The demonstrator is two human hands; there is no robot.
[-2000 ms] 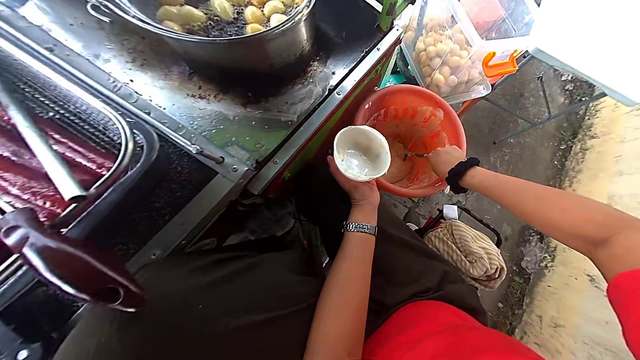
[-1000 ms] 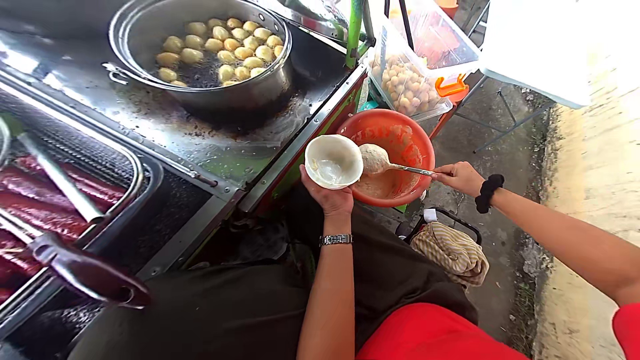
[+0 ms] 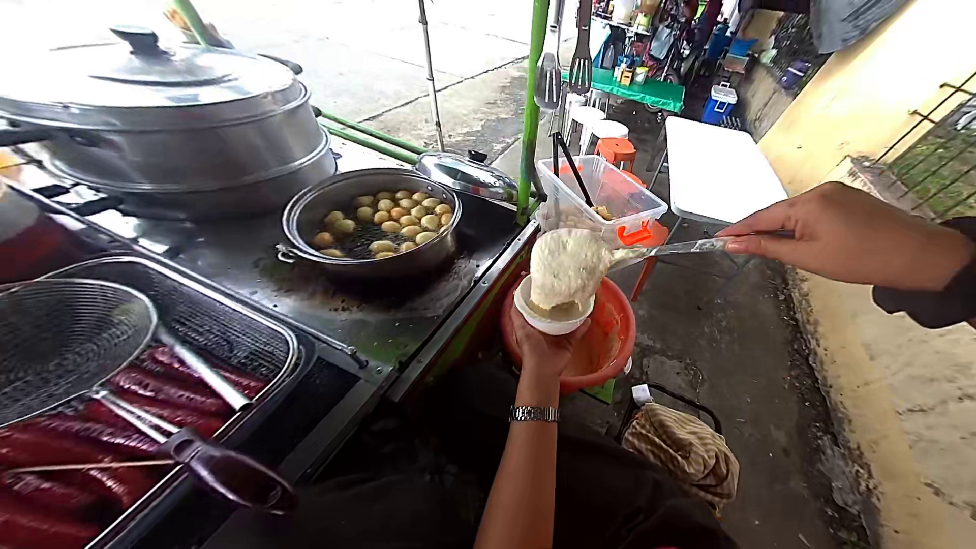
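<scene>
My left hand (image 3: 545, 347) holds a small white bowl (image 3: 555, 323) above an orange plastic basin (image 3: 619, 335) with pale batter smeared inside. My right hand (image 3: 839, 232) grips the handle of a ladle (image 3: 671, 248). The ladle's head is coated in thick whitish batter (image 3: 566, 263) and is tilted over the bowl, with batter hanging down into it. To the left, a metal pan (image 3: 371, 268) of dark oil holds several round golden balls (image 3: 391, 226). The bottom of the bowl is hidden by my fingers.
A large lidded steamer pot (image 3: 183, 145) stands at the upper left. Below it, a wire strainer (image 3: 69, 343) lies over a tray of red sausages (image 3: 160, 396). Beyond the basin are a clear plastic box (image 3: 610, 191) and a white table (image 3: 720, 164). A striped cloth (image 3: 682, 450) lies low at right.
My right hand has lifted the ladle out of the basin, loaded with batter, and brought it over the bowl in my left hand. The view has tilted up.
</scene>
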